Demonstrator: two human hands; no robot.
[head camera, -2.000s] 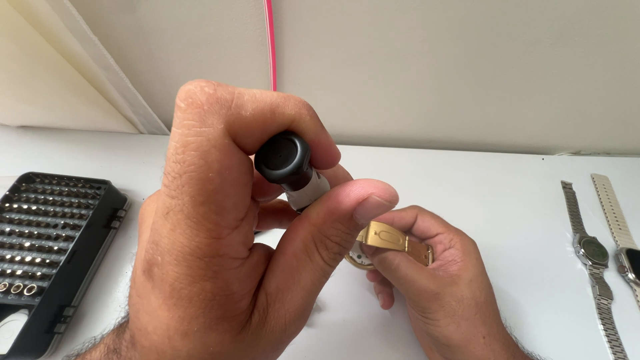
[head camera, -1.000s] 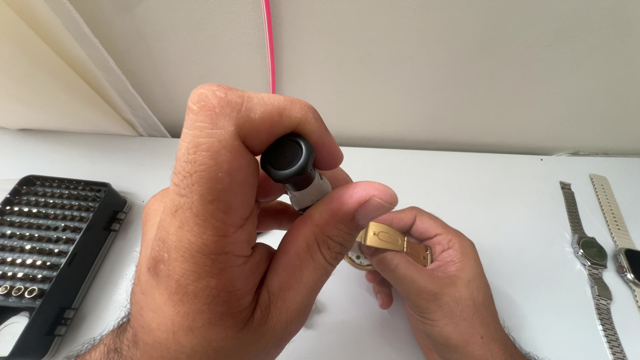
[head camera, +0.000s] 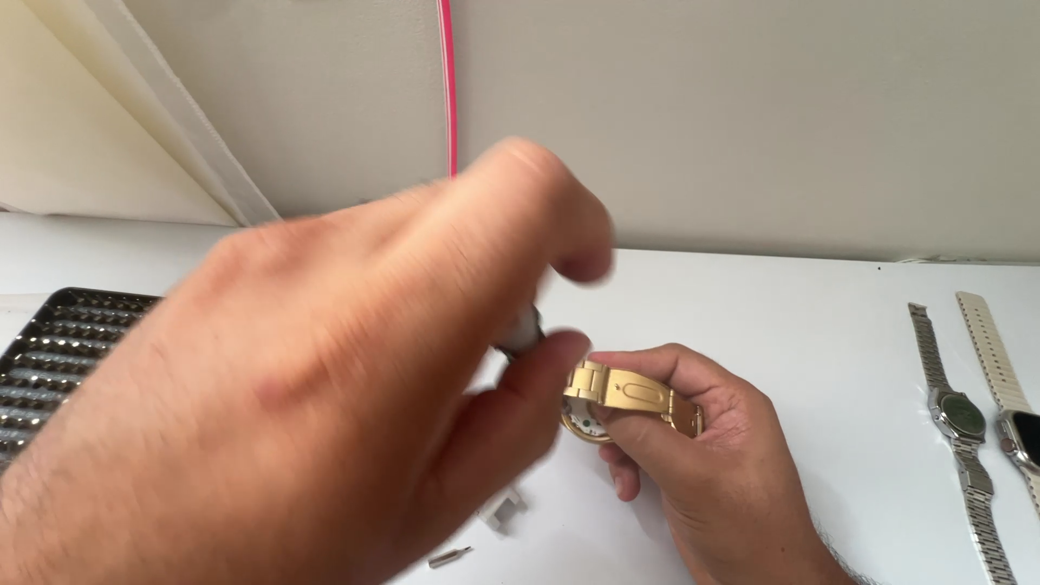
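Note:
Blurred and large, my left hand (head camera: 349, 349) reaches in from the lower left. Between its thumb and fingers is a grey and black tool (head camera: 522, 331), seemingly a precision screwdriver; most of it is hidden behind the hand. Just right of that thumb, my right hand (head camera: 723, 455) grips a gold-coloured wristwatch (head camera: 638, 392) by its metal bracelet. The clasp faces up, and part of the round case shows below, with a whitish inside and a green spot. Whether the tool touches the watch cannot be seen.
A black case of screwdriver bits (head camera: 61, 349) lies at the left. A loose metal bit (head camera: 449, 556) and a small whitish piece (head camera: 504, 510) lie below my hands. At the right are a silver-coloured watch (head camera: 959, 413) and a smartwatch with a cream band (head camera: 987, 341).
My left hand has turned and tipped over, so the black round cap seen earlier is now hidden. More of the watch's bracelet shows in my right hand.

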